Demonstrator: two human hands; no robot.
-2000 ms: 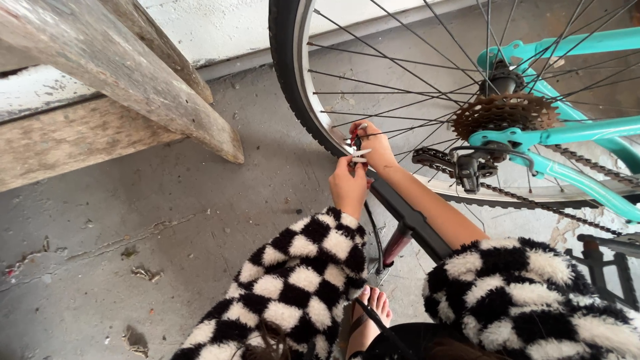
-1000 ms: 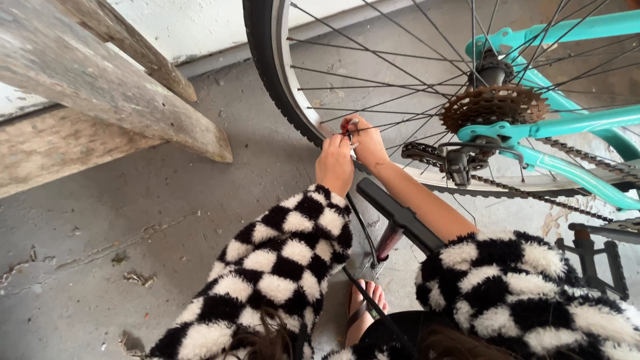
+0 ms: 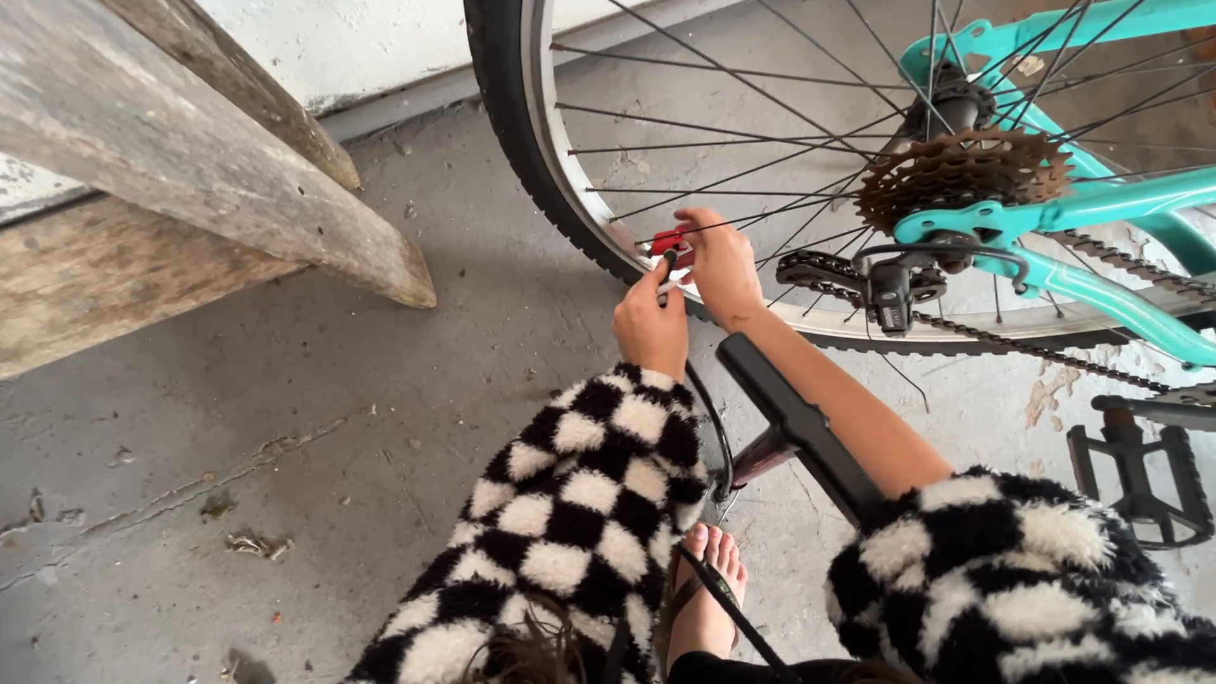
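At the inner rim of the bicycle's rear wheel (image 3: 560,142) both hands meet around a red and black pump head (image 3: 671,243). My left hand (image 3: 652,328) grips its black and grey part from below, where the hose (image 3: 711,408) leads down. My right hand (image 3: 724,271) is on the red part, fingers reaching between the spokes. The valve itself is hidden by the fingers. A floor pump with a black T-handle (image 3: 793,418) stands upright under my right forearm, its dark red barrel (image 3: 763,454) partly showing.
Rusty rear sprockets (image 3: 964,176), the derailleur (image 3: 893,294) and the turquoise frame (image 3: 1111,209) are at the right, with a black pedal (image 3: 1140,475) lower down. A weathered wooden leg (image 3: 285,209) stands at upper left. My sandaled foot (image 3: 703,589) is beside the pump on the cracked concrete floor (image 3: 332,475).
Both hands stay together at the rim. The red part, mostly covered by the fingers a second ago, now shows plainly between them. The white-silver piece seen two seconds ago has changed its angle.
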